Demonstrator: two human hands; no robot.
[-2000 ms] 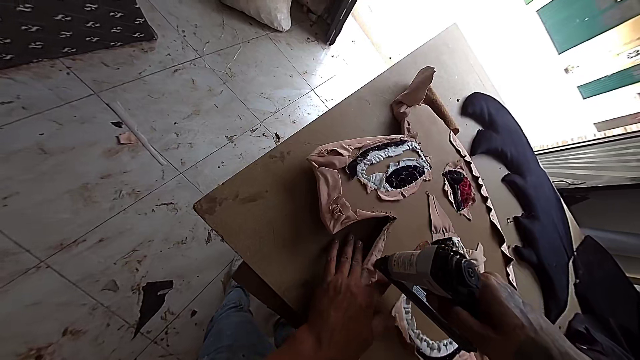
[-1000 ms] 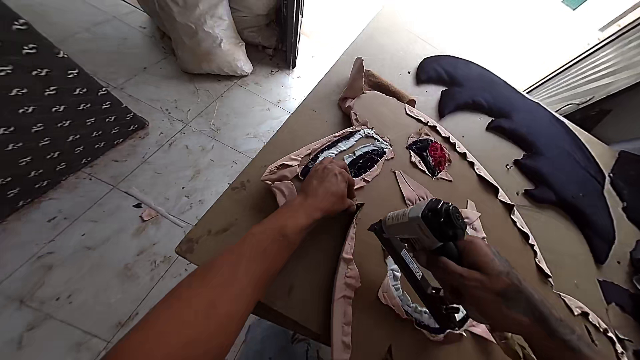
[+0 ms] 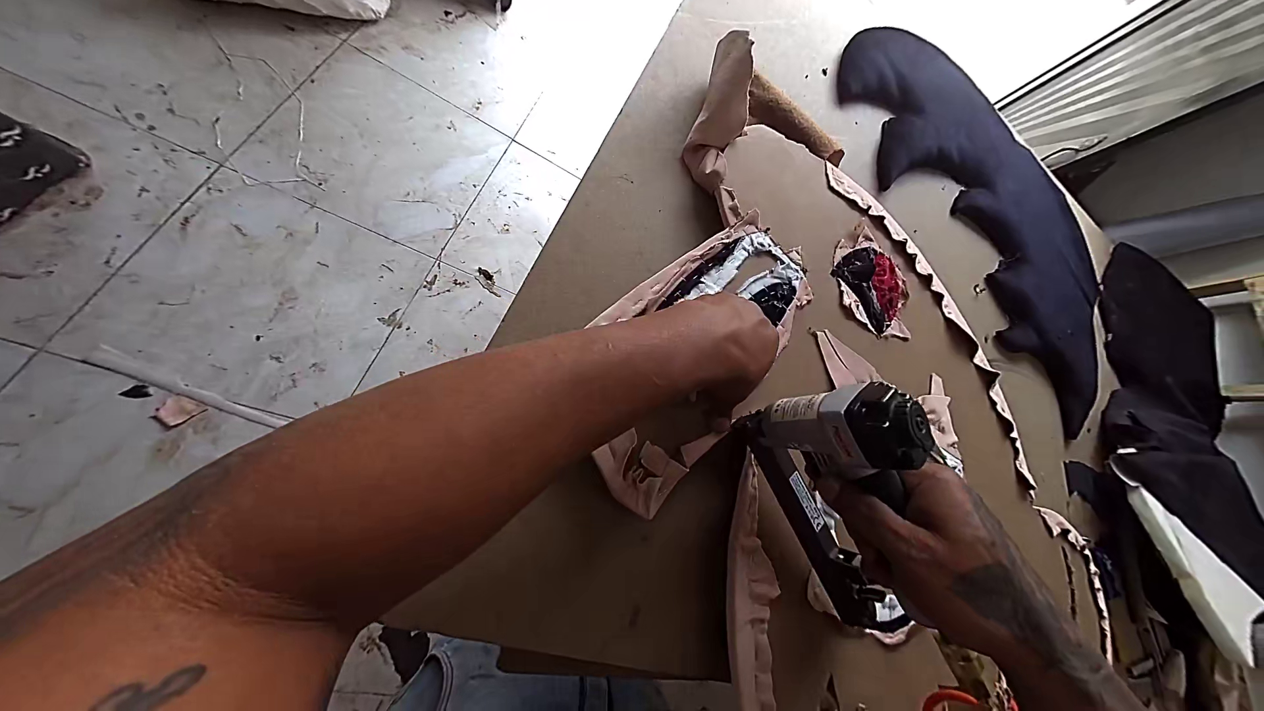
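Observation:
My right hand (image 3: 913,533) grips a pneumatic staple gun (image 3: 839,434), its nose down by my left fingers. My left hand (image 3: 731,346), fingers curled, presses on pink fabric (image 3: 647,474) at the edge of a cutout in the brown board (image 3: 563,573); its fingertips are mostly hidden. Beside its knuckles lies an opening with white and black fabric (image 3: 750,272). To the right is a smaller opening with black and red fabric (image 3: 874,281). A pink fabric strip (image 3: 755,592) hangs below the gun's nose. Another strip (image 3: 933,286) follows a curved line on the board.
A dark, scalloped padded piece (image 3: 997,207) lies at the board's right. Black fabric pieces (image 3: 1165,395) are piled beyond it. Rolled brown fabric (image 3: 790,118) rests near the top. Scraps (image 3: 180,410) litter the tiled floor (image 3: 346,257), and a white sack (image 3: 336,8) stands at top left.
Two seconds ago my left hand lay flat on the board with spread fingers; now it is curled by the cutout edge. The staple gun's nose has come close to it. The view has shifted.

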